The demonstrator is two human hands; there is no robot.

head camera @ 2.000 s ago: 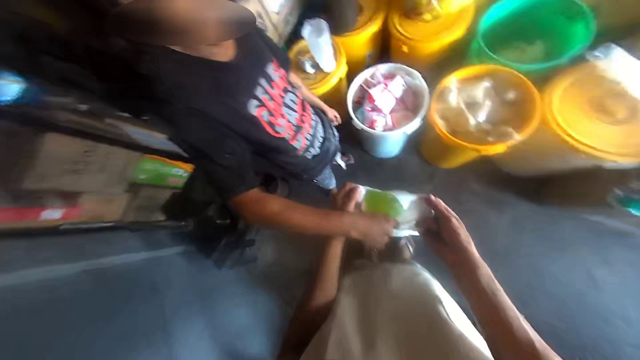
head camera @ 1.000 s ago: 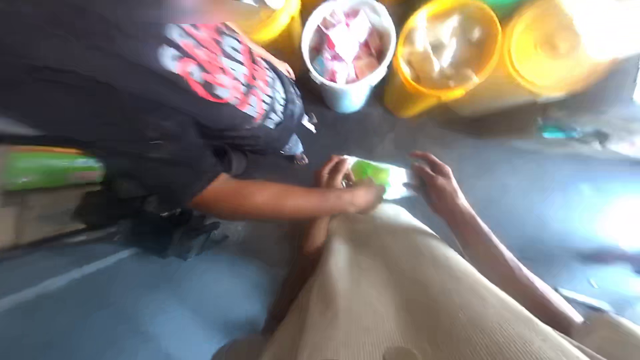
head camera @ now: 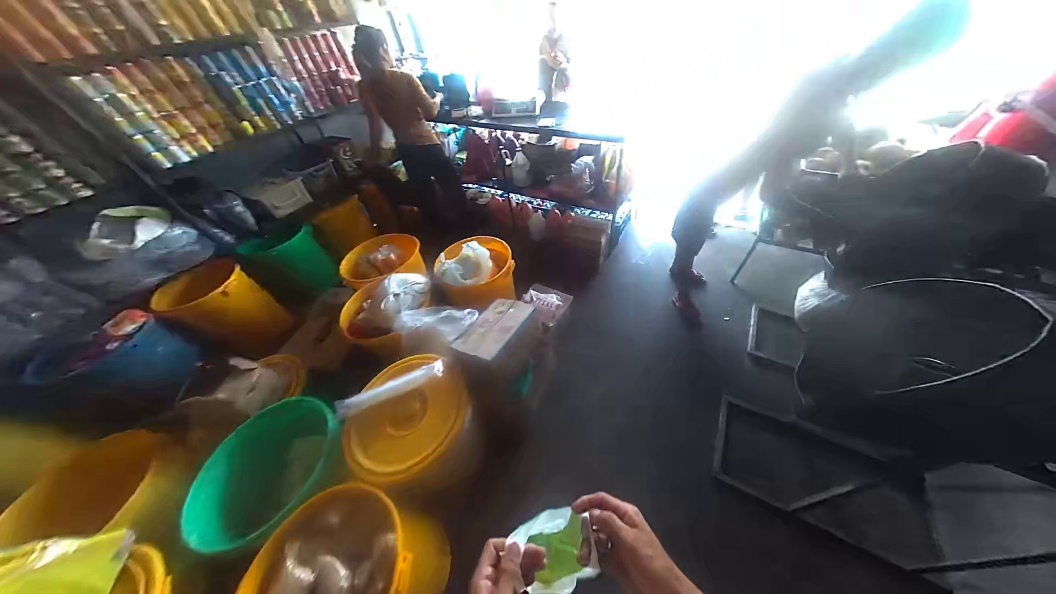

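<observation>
At the bottom of the head view, a small white-and-green plastic bag (head camera: 559, 546) is held between both hands. My left hand (head camera: 501, 568) grips its left side, and my right hand (head camera: 629, 540) pinches the upper right edge with thumb and fingers. What the bag contains cannot be told. Just left of the hands stands a yellow bucket (head camera: 402, 544) with clear plastic bags inside. A closed yellow-lidded bucket (head camera: 408, 417) with a plastic sheet on its lid is farther up.
Yellow and green buckets (head camera: 256, 474) crowd the left side, near a cardboard box (head camera: 495, 330). A person (head camera: 404, 103) stands at a shelf counter (head camera: 536, 128). Another person's legs (head camera: 691, 239) are on the dark floor (head camera: 627, 396). Flat frames (head camera: 792, 454) and a large dark round container (head camera: 924, 363) lie right.
The view has swung widely across the shop. The person in the black shirt, whose hand was at the bag in both earlier frames, is no longer beside my hands. Both my hands still hold the bag.
</observation>
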